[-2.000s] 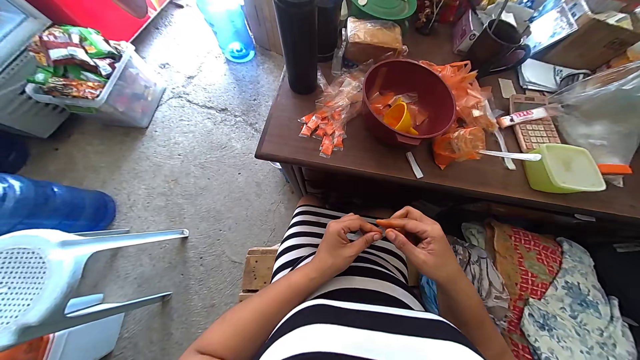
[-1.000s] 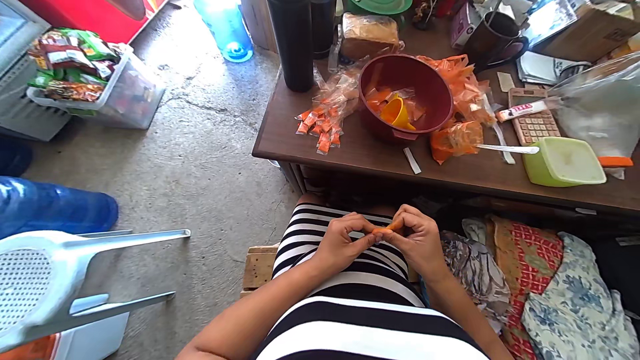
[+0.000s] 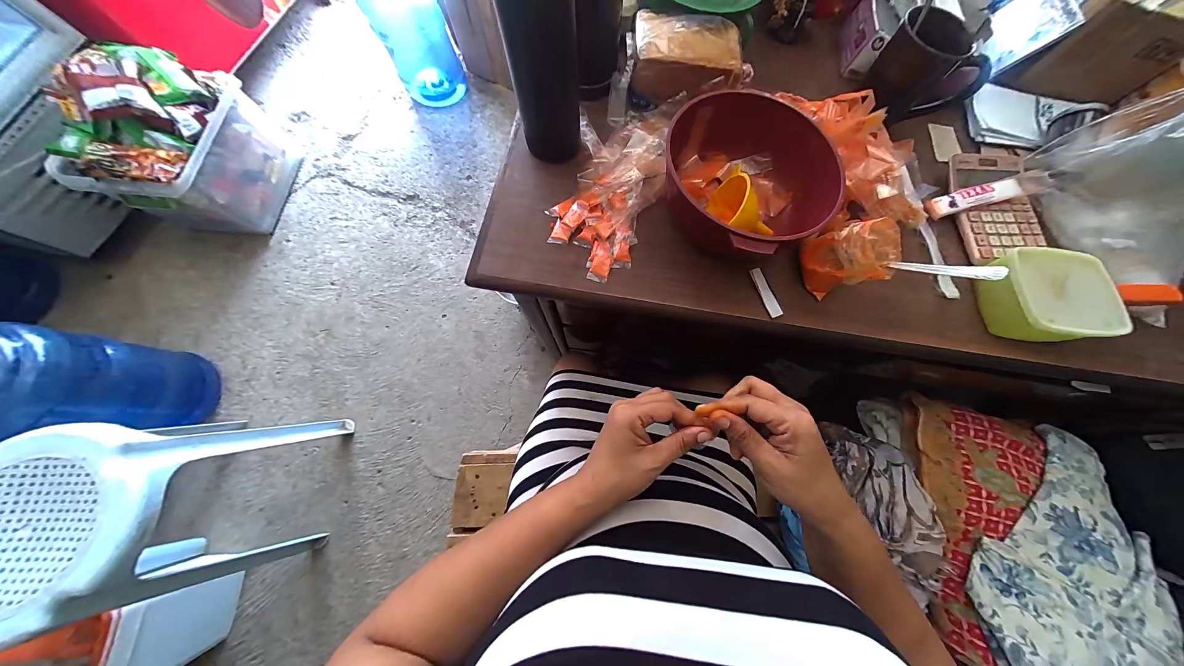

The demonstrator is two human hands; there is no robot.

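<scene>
Over the lap, my left hand and my right hand meet fingertip to fingertip, pinching a small orange item, probably a little plastic packet; the fingers hide most of it. On the dark wooden desk beyond them stands a maroon plastic bowl with orange packets and a yellow scoop inside. Left of the bowl lies a pile of small orange-filled plastic sachets. To its right, an open plastic bag of orange powder has a white-handled spoon in it.
A light green lidded container, a pink calculator, a black tumbler and a brown mug stand or lie on the desk. At left are a plastic chair, a blue water jug and a bin of snack packs. Folded cloths lie at right.
Both hands stay together over the lap, with small shifts of the fingers around the orange item. The things on the desk have not plainly moved.
</scene>
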